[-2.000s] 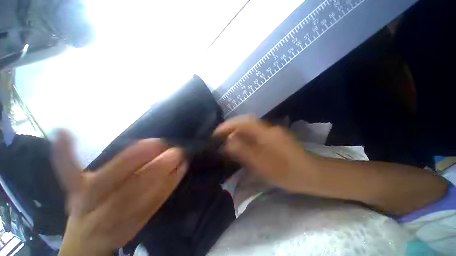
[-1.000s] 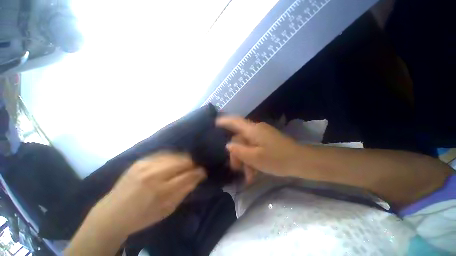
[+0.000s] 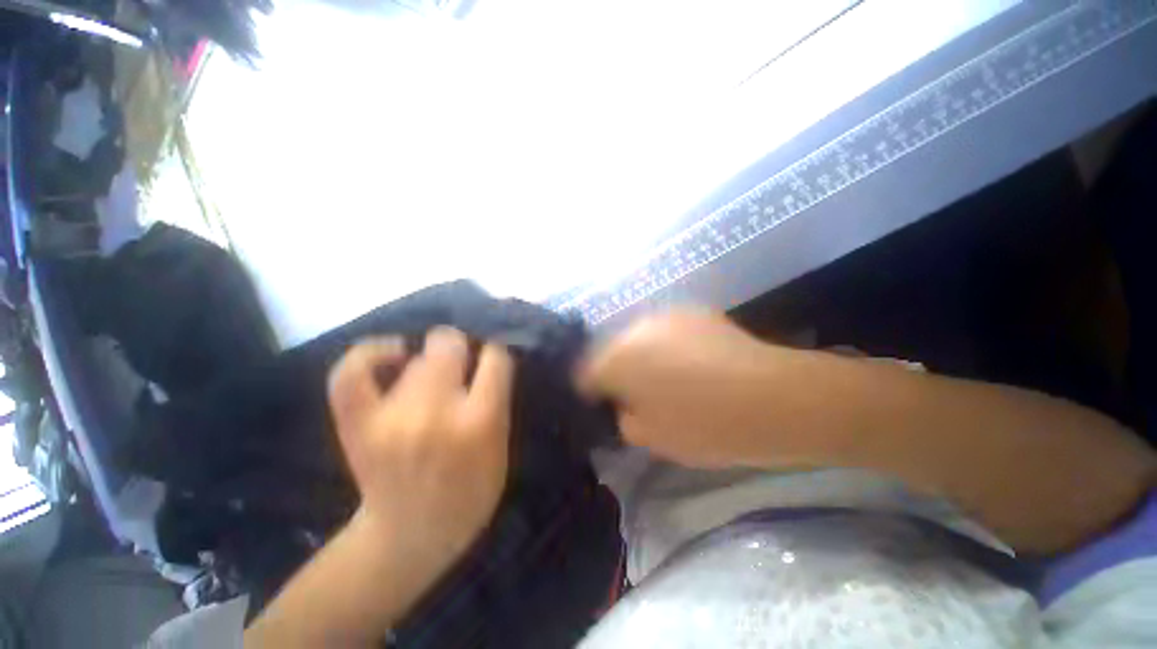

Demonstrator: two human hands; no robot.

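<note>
A black garment (image 3: 254,444) lies bunched over the near table edge and the wearer's lap. My left hand (image 3: 431,431) is on top of the garment with its fingers curled into the cloth. My right hand (image 3: 673,380) is at the garment's right end, its fingers closed on the dark cloth; it is blurred. The fingertips of both hands are partly hidden in the cloth.
The white table top (image 3: 482,152) is glaring bright. A printed ruler (image 3: 812,184) runs along its grey front edge to the upper right. More dark cloth (image 3: 178,298) lies at the left. A dark object (image 3: 222,19) is at the top left.
The view has shifted toward the left side of the table. The machine part at the top left has mostly left the picture. My left hand has opened from its pinch and now curls into the cloth.
</note>
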